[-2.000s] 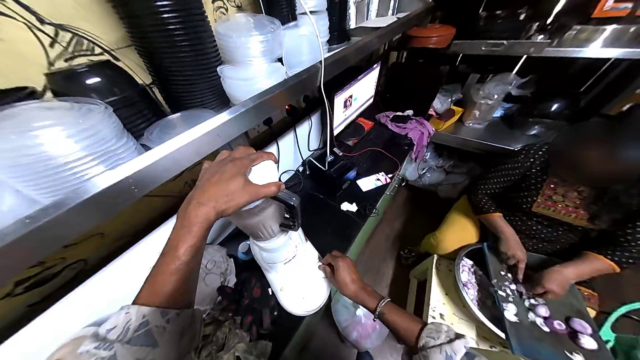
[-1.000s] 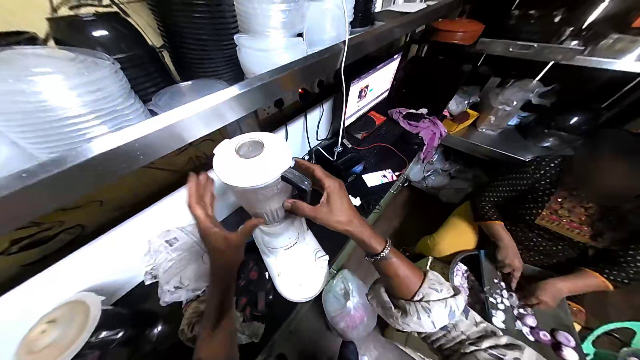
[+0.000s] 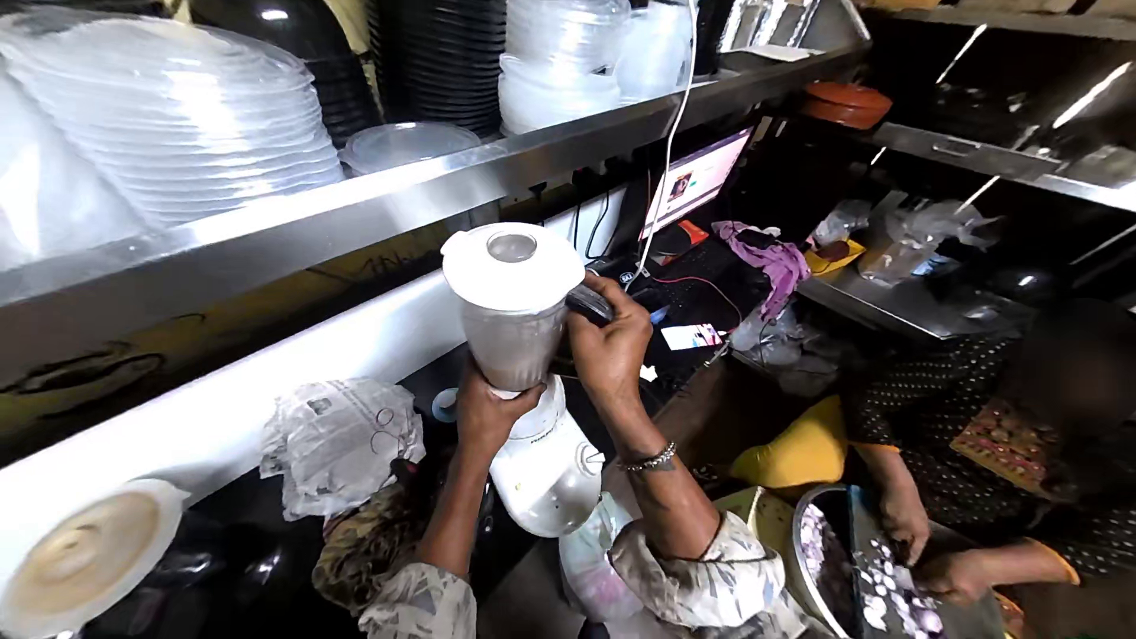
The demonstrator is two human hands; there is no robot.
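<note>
A blender jar with a white lid is held upright near the middle of the view, just above and behind its white motor base. A brownish content shows low inside the cloudy jar. My left hand supports the jar's bottom from below. My right hand grips the black handle on its right side. Whether the jar still touches the base cannot be told. The round opening in the lid has no cap on it.
A steel shelf with stacked plastic containers runs close above the jar. Crumpled newspaper lies left, a monitor stands behind. At right, a co-worker's hands cut onions over a board beside a metal bowl.
My left hand has gone from the lid to beside the jar and then under it. My right hand has moved from the base to the handle. The jar now stands higher against the base.
</note>
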